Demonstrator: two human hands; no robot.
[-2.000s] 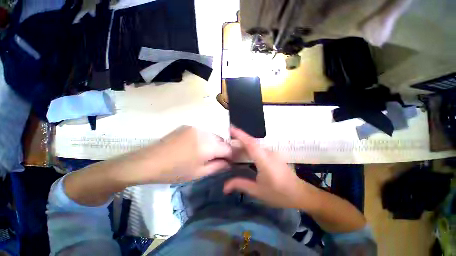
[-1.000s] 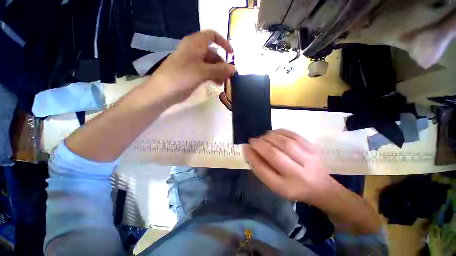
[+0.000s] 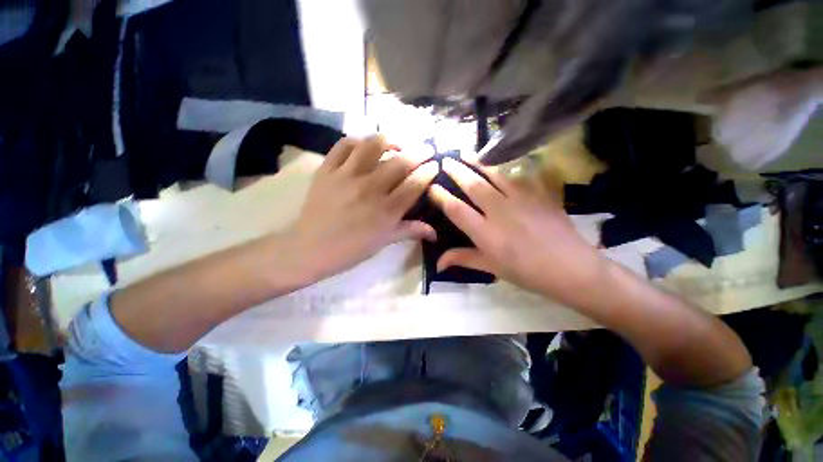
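A black cut panel (image 3: 439, 236) lies on the machine bed's front edge and the table, its far end under the bright light by the needle area. My left hand (image 3: 361, 194) lies flat over its left side, fingers bent near the needle area. My right hand (image 3: 505, 221) lies over its right side, fingertips beside the left hand's. The hands cover much of the panel. The sewing machine head (image 3: 541, 63) hangs just beyond the fingers. The presser foot and needle are blurred by glare, so I cannot tell whether they touch the cloth.
At left are a black stack (image 3: 217, 54) with a grey strip (image 3: 262, 115) on it and a folded pale-blue cloth (image 3: 86, 239). At right are loose black and grey pieces (image 3: 663, 221) and a pinkish-white rag (image 3: 767, 122). A dark heap (image 3: 772, 338) is lower right.
Both hands have moved forward onto the panel, close together near the needle. The right hand has left the panel's near end. The whole view has shifted and the machine head appears blurred.
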